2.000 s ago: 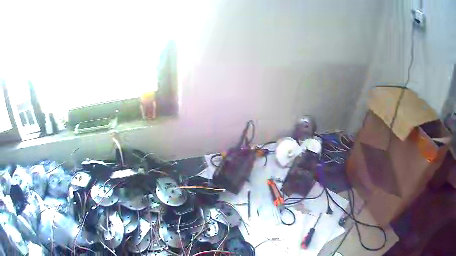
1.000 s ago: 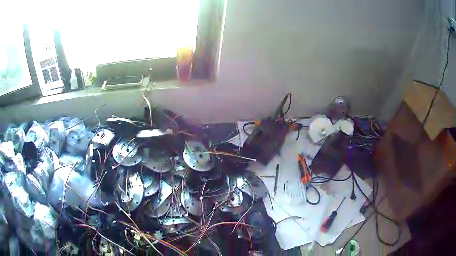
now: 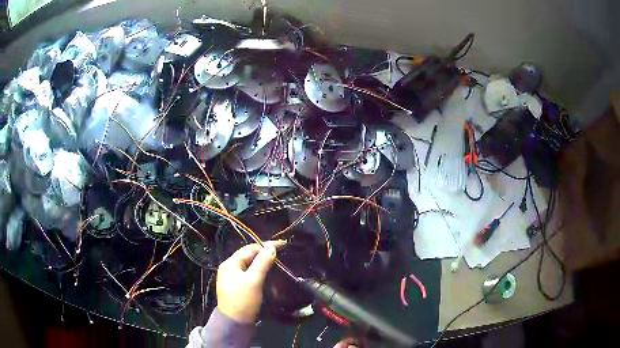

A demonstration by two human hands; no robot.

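My left hand (image 3: 243, 275) is closed on a bundle of thin red, yellow and orange wire leads (image 3: 228, 216) at the lower middle. A dark gun-like tool with a red label (image 3: 334, 314) lies just right of it, its tip near the wires; its thick grey barrel is blurred. Only a small part of my right hand (image 3: 347, 344) shows at the bottom edge beside the tool; its grip is cut off. Round black housings (image 3: 158, 221) with pale centres and loose leads lie to the left on the dark mat.
Metal discs (image 3: 325, 87) are heaped behind, with bagged units (image 3: 122, 121) at left. At right are white paper (image 3: 435, 228), an orange-handled tool (image 3: 470, 144), a screwdriver (image 3: 487, 231), pink-handled cutters (image 3: 412, 290), a solder reel (image 3: 500, 288), a black box (image 3: 427, 85) and looped cables.
The view has tilted down and shifted, showing more of the near bench. My left hand, holding wires, the gun-like tool and part of my right hand have come into view.
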